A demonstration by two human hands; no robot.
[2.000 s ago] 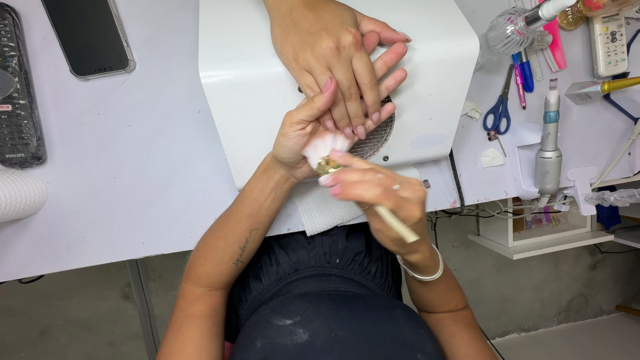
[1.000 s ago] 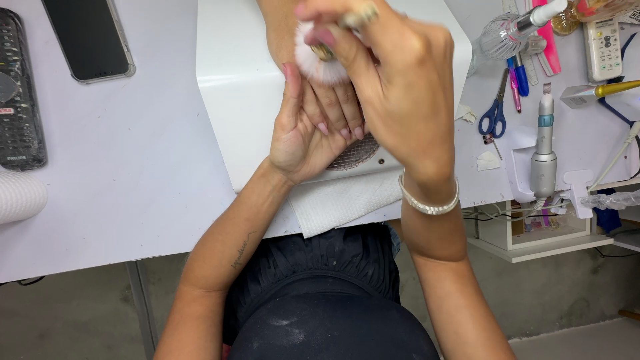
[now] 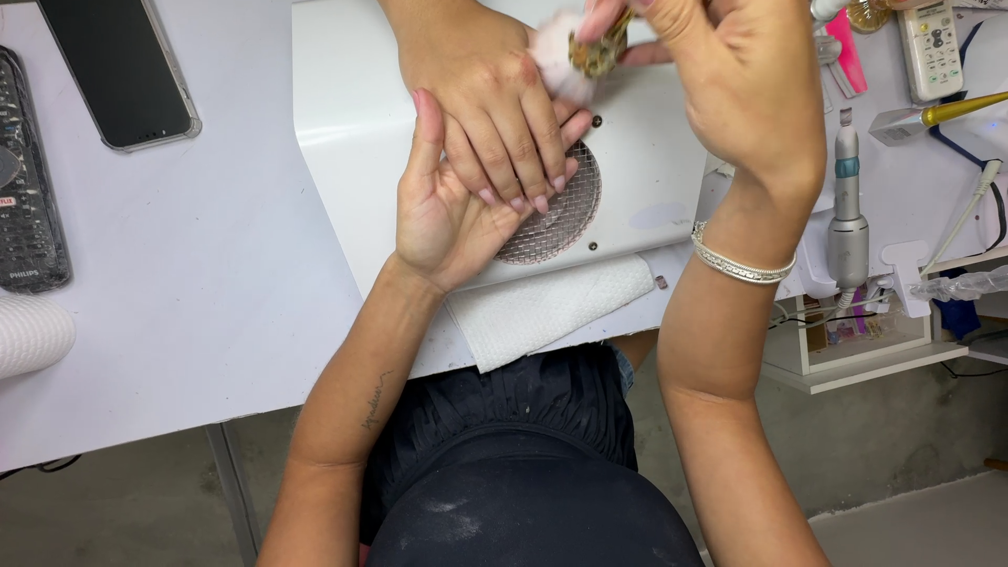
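My left hand [image 3: 453, 216] lies palm up under the other person's hand [image 3: 500, 110], which rests palm down across my palm and fingers. In my right hand [image 3: 724, 87] is a soft dusting brush [image 3: 563, 59] with pale bristles and a gold-coloured ferrule; its bristles are blurred and touch or nearly touch the knuckle side of the other person's hand. Both hands are over a white nail dust collector [image 3: 646, 173] with a round mesh grille [image 3: 563, 213]. A folded white paper towel [image 3: 551, 307] lies along its near edge.
At the left are a smartphone [image 3: 118, 71], a remote control [image 3: 31, 173] and a white paper roll [image 3: 31, 335]. To the right, an electric nail file handpiece [image 3: 848, 213] stands in a holder near a flat brush [image 3: 902, 126], another remote [image 3: 933, 51] and an open drawer [image 3: 866, 346].
My right hand first held the brush low by my left wrist, then rose over the other person's wrist; now it is to the right of that person's knuckles. My left hand keeps supporting the other person's hand.
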